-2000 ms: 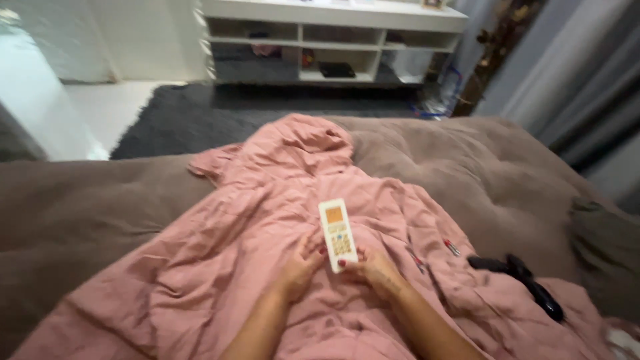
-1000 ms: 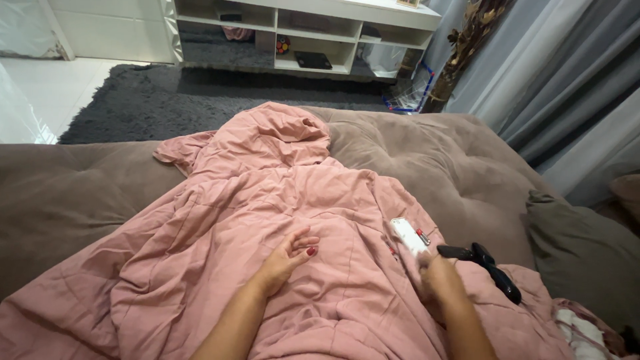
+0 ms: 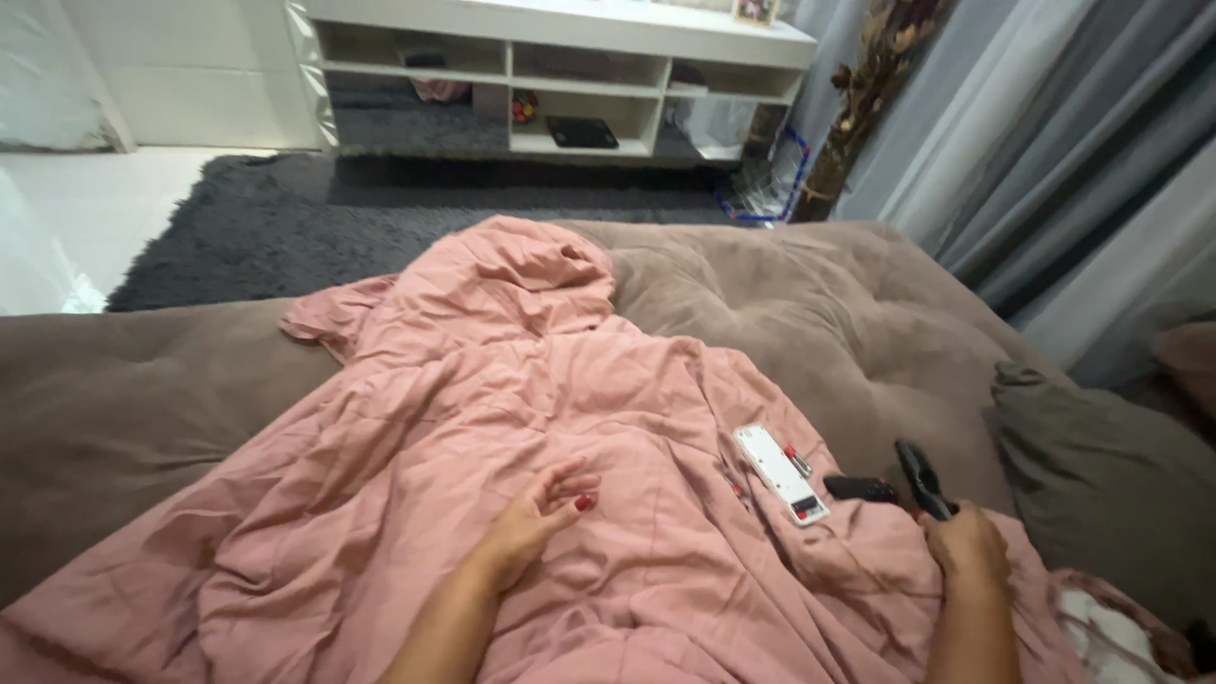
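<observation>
My left hand (image 3: 537,518) rests palm-up on the pink blanket (image 3: 608,408), fingers apart and holding nothing. At the right, my right hand (image 3: 964,541) is closed around the lower end of a black object (image 3: 920,475), whose kind I cannot tell. Just left of it lies a black remote control (image 3: 860,489). A white remote control (image 3: 779,473) lies back side up on the blanket, with a dark and red area at its near end. Small red-and-silver batteries (image 3: 798,461) sit beside its right edge. Another small red thing (image 3: 733,486) lies in a fold to its left.
The brown tufted sofa (image 3: 817,313) spreads under the blanket, with a dark green-grey cushion (image 3: 1107,475) at the right. Beyond are a dark shaggy rug (image 3: 275,218), a white TV stand (image 3: 570,28) and grey curtains (image 3: 988,123).
The white remote control, face up between both hands two seconds ago, now lies back side up at the right, released. My right hand has moved right and taken hold of the black object, now lifted apart from the black remote.
</observation>
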